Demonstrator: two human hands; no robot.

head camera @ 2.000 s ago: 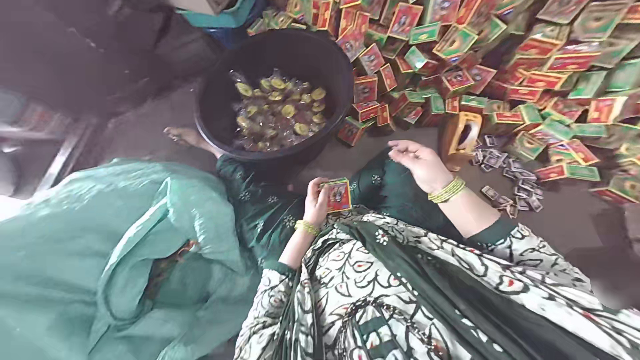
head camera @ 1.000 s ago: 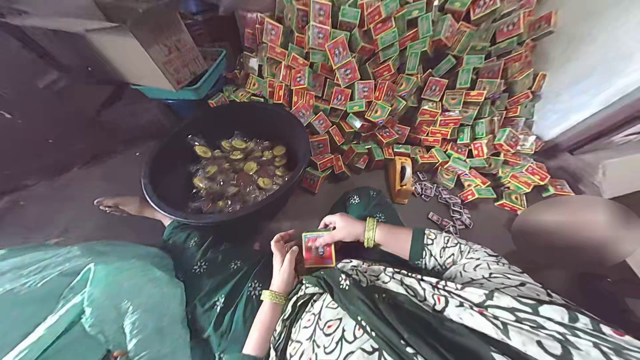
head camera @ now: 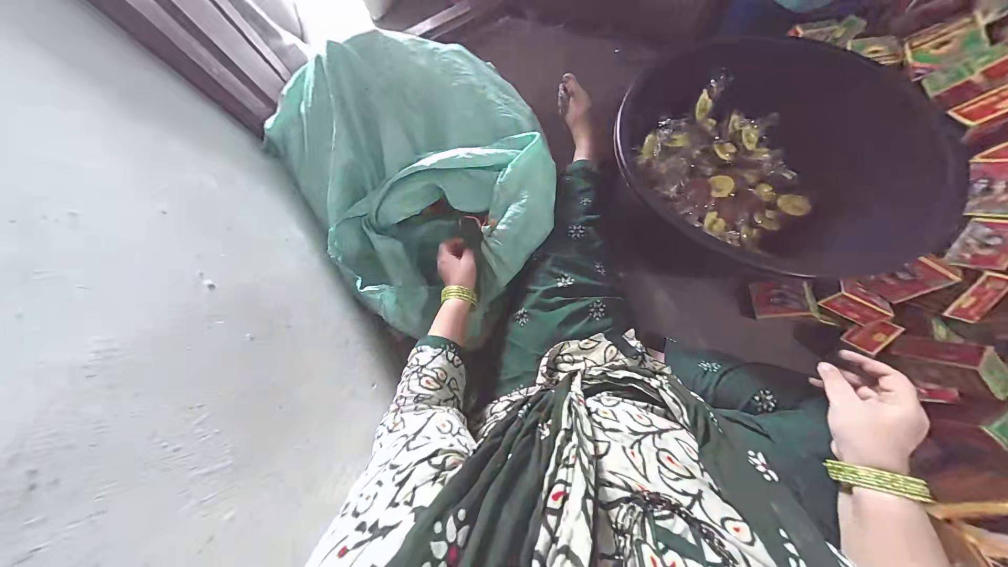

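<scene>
My left hand (head camera: 457, 264) reaches into the mouth of a large pale green fabric sack (head camera: 402, 102), its fingers curled; whether they hold anything is hard to see. Something dark and reddish shows inside the sack just beyond the fingers. At the right, my right hand (head camera: 874, 409) is raised over my knee with its fingers loosely apart and nothing in it. Ahead of it stands a wide black tub (head camera: 866, 157) holding many small clear plastic packets with yellow round pieces (head camera: 720, 187). Small red and green printed boxes (head camera: 976, 295) lie close to the tub and my right hand.
A pale wall or slab (head camera: 181, 315) fills the left side, with brown wooden or metal framing (head camera: 228, 63) above it. My bare foot (head camera: 577, 106) rests on the dark floor between sack and tub. More printed boxes (head camera: 961, 71) are heaped at the upper right.
My left hand has gone from my lap into the green sack. The red printed box that was between my hands is no longer seen in them. My right hand has moved off to the right. The view has swung left.
</scene>
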